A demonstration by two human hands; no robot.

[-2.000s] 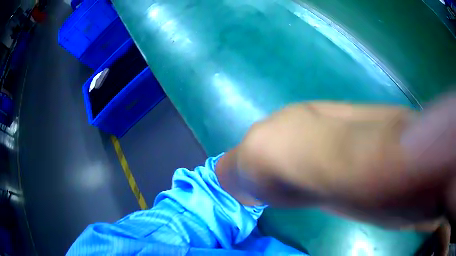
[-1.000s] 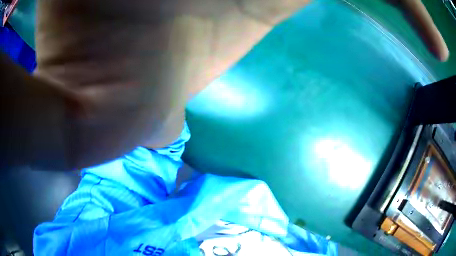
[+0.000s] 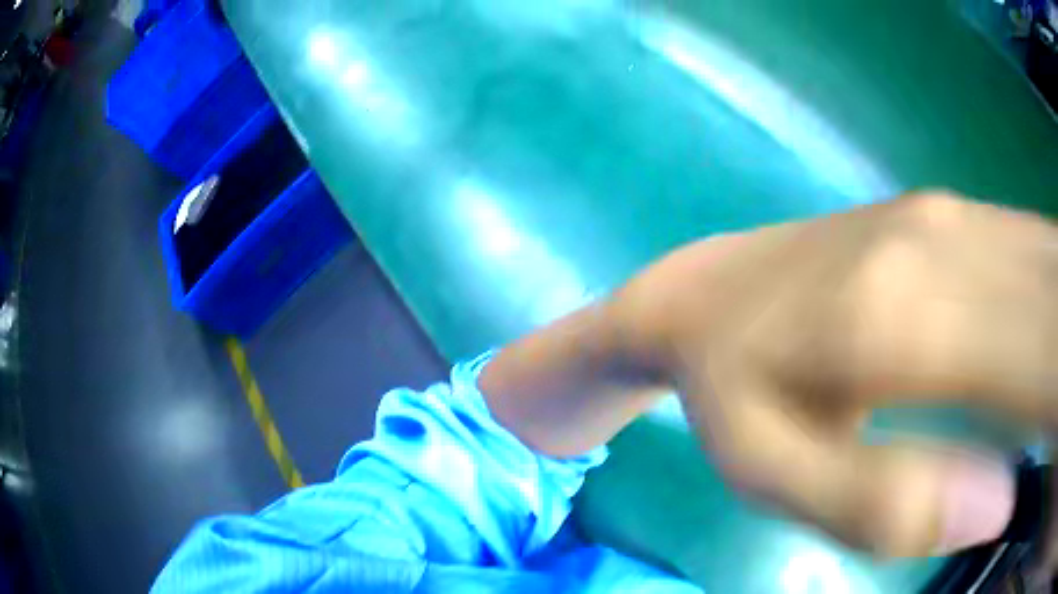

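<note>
My left hand (image 3: pixel 847 360), bare and blurred, reaches in from a light blue sleeve (image 3: pixel 453 464) and fills the right side of the view. Its thumb is bent at the lower right, with a gap between it and the fingers. The fingers run to the right edge and are partly cut off, so whether they hold anything cannot be told. Just below the thumb, a dark edge of what looks like the fixture (image 3: pixel 1000 563) shows in the bottom right corner, mostly hidden or out of view. My right hand is not in view.
The shiny green bench mat (image 3: pixel 580 128) runs from the top to the lower right. Blue bins (image 3: pixel 273 250) stand on the grey floor left of the bench, one with a white item inside. A yellow line (image 3: pixel 265 412) marks the floor.
The view has swung, so the bins are back in sight and the fixture is nearly out at the right. My left hand has gone from the upper left to the right.
</note>
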